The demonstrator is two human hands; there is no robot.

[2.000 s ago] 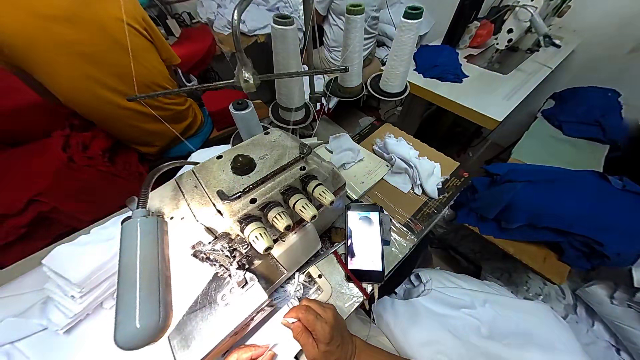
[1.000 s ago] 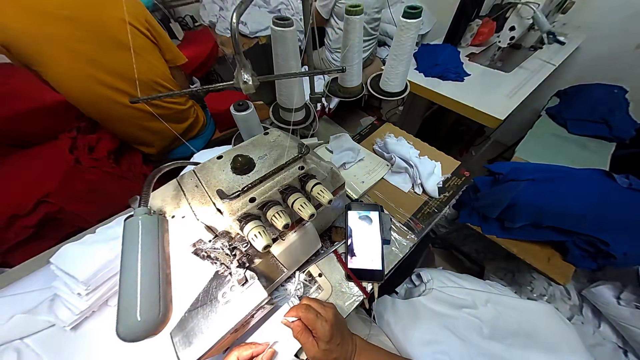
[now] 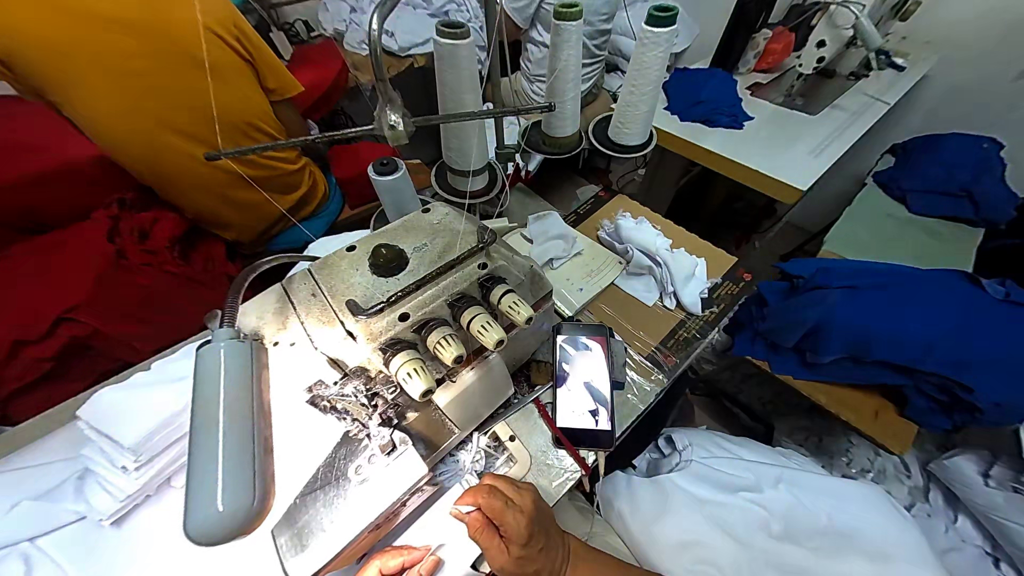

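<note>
An overlock sewing machine [image 3: 416, 280] with several cream tension dials [image 3: 444, 342] stands in the middle of the head view. Just below its metal plate, my right hand [image 3: 516, 524] pinches the edge of a white cloth piece [image 3: 436, 524] between thumb and forefinger. My left hand [image 3: 400, 562], partly cut off by the bottom edge, holds the same white cloth at its lower part. The needle and presser foot area [image 3: 372, 412] is lit by a grey lamp [image 3: 228, 440]. A smartphone [image 3: 584, 384] with a lit screen stands right of the machine.
Folded white cloths [image 3: 136, 432] are stacked at the left. Thread cones [image 3: 464, 112] stand behind the machine. White scraps [image 3: 656, 260] lie on cardboard. Blue fabric [image 3: 888, 336] and white fabric [image 3: 752, 512] are at the right. A person in an orange shirt [image 3: 176, 104] sits at the upper left.
</note>
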